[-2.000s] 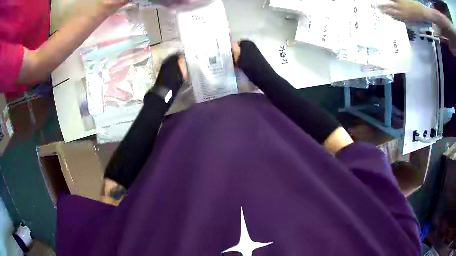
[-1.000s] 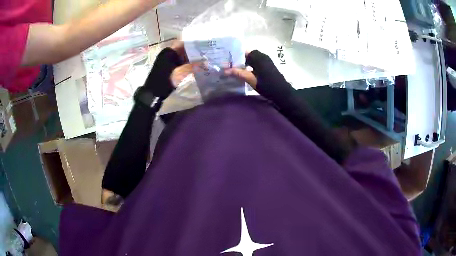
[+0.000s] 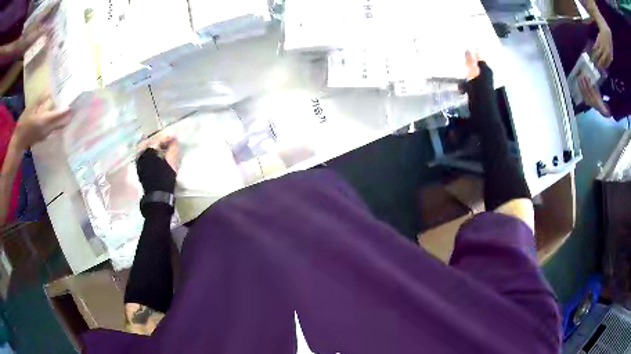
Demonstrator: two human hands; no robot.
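My left hand (image 3: 162,146), in a black sleeve, is over clear poly bags (image 3: 200,148) at the table's front left; blur hides whether its fingers pinch the film. My right hand (image 3: 474,68) is at the right end of the rows of white boxes (image 3: 387,34), fingers stretched away from me, with no item visible in it. Loose film shows under the near edge of these boxes. More bags with a reddish tint (image 3: 111,166) lie left of my left hand.
More white boxes (image 3: 145,28) lie at the far left. A person's hand (image 3: 41,121) is at the left table edge. A white-topped bench machine (image 3: 536,104) stands at right. Another person beyond it holds a white item (image 3: 584,76). Open cartons (image 3: 97,297) stand below the table.
The view has shifted right. The bagged box is no longer between my hands. My hands have moved apart, left to the bags, right out to the box rows. The neighbour's arm has drawn back.
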